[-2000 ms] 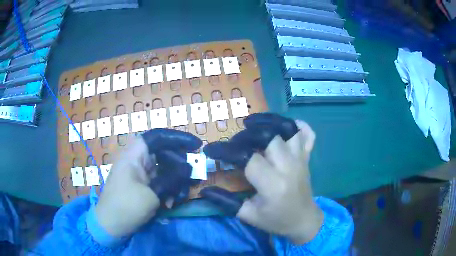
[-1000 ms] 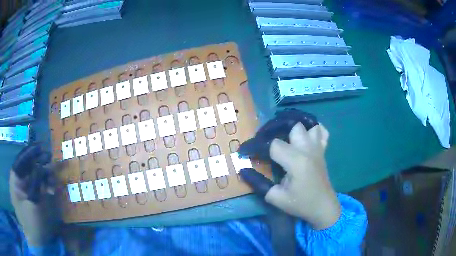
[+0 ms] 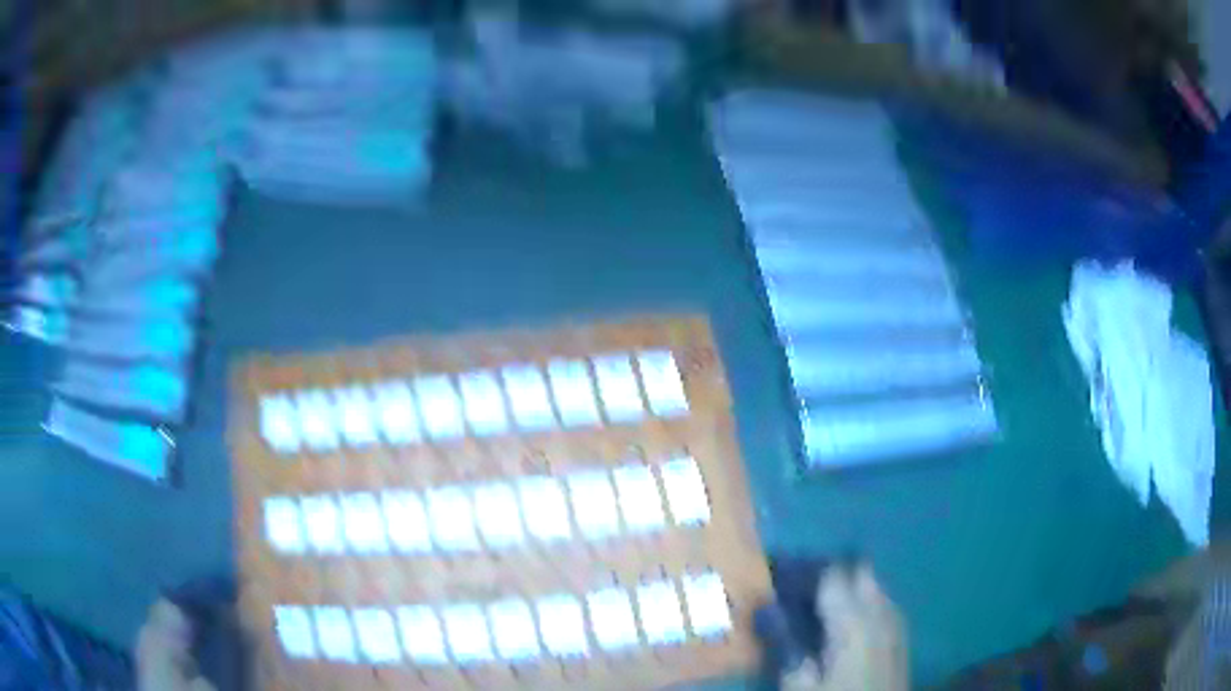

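Observation:
The orange-brown fixture board (image 3: 500,452) lies in front of me on the green mat, with three rows of white insulating pads (image 3: 479,516) on it. My left hand (image 3: 196,641), with black finger cots, is at the board's lower left edge. My right hand (image 3: 830,634), also with black finger cots, is at the lower right edge. Both hands are blurred and cut off by the bottom of the picture. They are at opposite sides of the board, but the blur hides whether the fingers grip it.
Silver heat sinks (image 3: 878,284) stand in a column at the right. More heat sinks with teal patches (image 3: 135,365) lie at the left and back left. A crumpled white cloth (image 3: 1145,385) lies at the right. Blurred clear plastic (image 3: 567,81) is at the back.
My right hand has left the last pad in the bottom row and moved down to the board's right edge. The left hand is lower, beside the left edge. The view has shifted, so everything sits lower.

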